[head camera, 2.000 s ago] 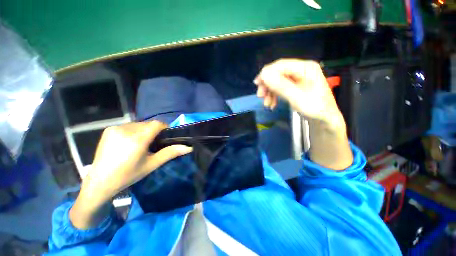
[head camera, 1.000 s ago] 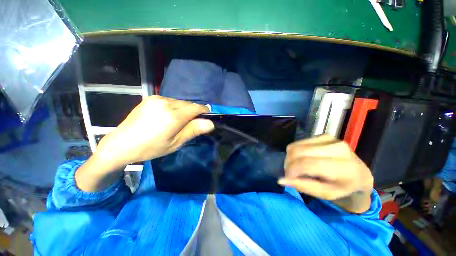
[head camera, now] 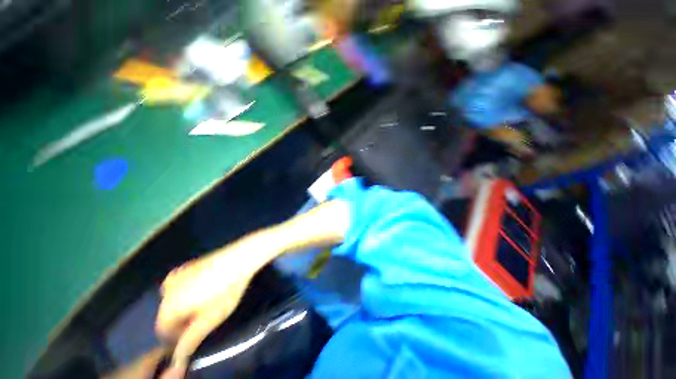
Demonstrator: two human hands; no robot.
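The view is strongly blurred. My right hand (head camera: 204, 300) is at the lower left, fingers bent down at the left end of a dark glossy panel (head camera: 259, 351). A bright streak runs along the panel's upper part, and its lower part is cut off by the frame. Whether the fingers grip it cannot be told. A small skin-coloured part of my left hand (head camera: 137, 366) shows at the bottom edge, close to the right fingertips. The rest of it is out of the picture, so its hold is hidden.
The green bench (head camera: 67, 244) carries a blue piece (head camera: 111, 172), a pale strip (head camera: 85, 137), a white piece (head camera: 226, 128) and blurred yellow items (head camera: 163, 80). A red-framed tray stack (head camera: 508, 240) stands at right near a blue post (head camera: 599, 274). A person in blue (head camera: 493, 92) is behind.
The view has swung towards the right side of the workplace. The panel and both hands now appear at the lower left, with the left hand mostly cut off. My right hand's fingers now point down.
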